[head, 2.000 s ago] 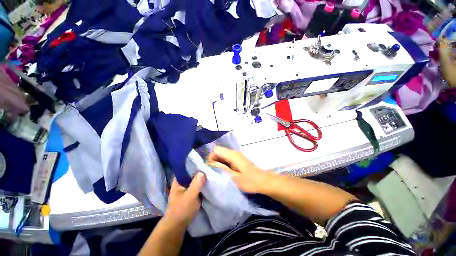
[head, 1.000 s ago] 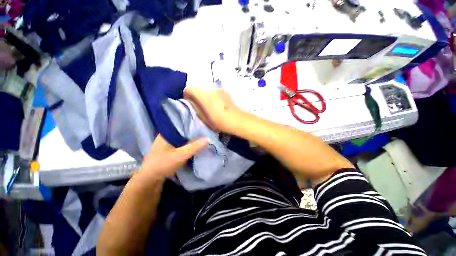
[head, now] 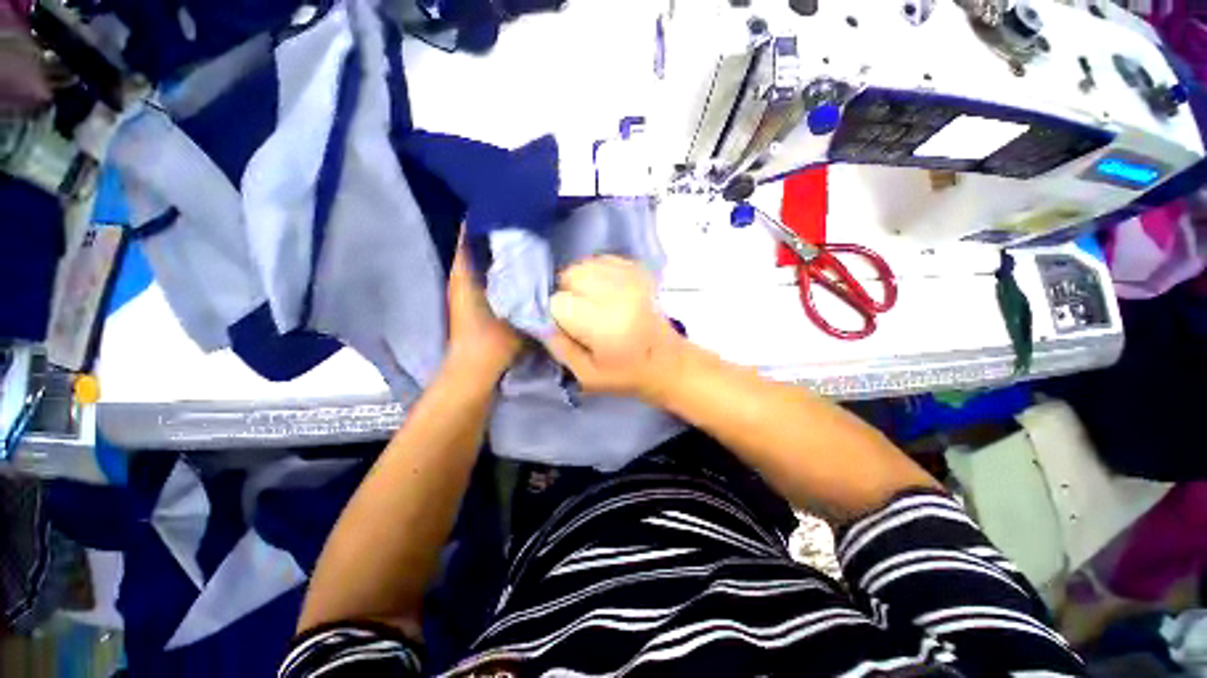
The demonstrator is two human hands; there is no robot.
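The garment panels (head: 364, 252), navy and light grey-blue, lie over the left of the table and run to its front edge. My left hand (head: 479, 318) holds the fabric from the left, with its fingers partly hidden by cloth. My right hand (head: 609, 325) is closed on the grey-blue fabric just beside it. The cloth between the hands is bunched. The lockstitch machine (head: 980, 119) stands to the right, and its presser foot area (head: 702, 186) has no fabric under it. The hands are in front of and left of the needle.
Scissors with red handles (head: 847, 289) lie right of the needle, blades over a red fabric scrap (head: 804, 212). A dark green tassel (head: 1014, 315) hangs near the bed's right end. More navy and grey-blue pieces (head: 219, 556) are below the table at left.
My right hand has moved down from the upper edge of the cloth and closed into a fist on it. My left hand has turned more upright. The camera view has shifted.
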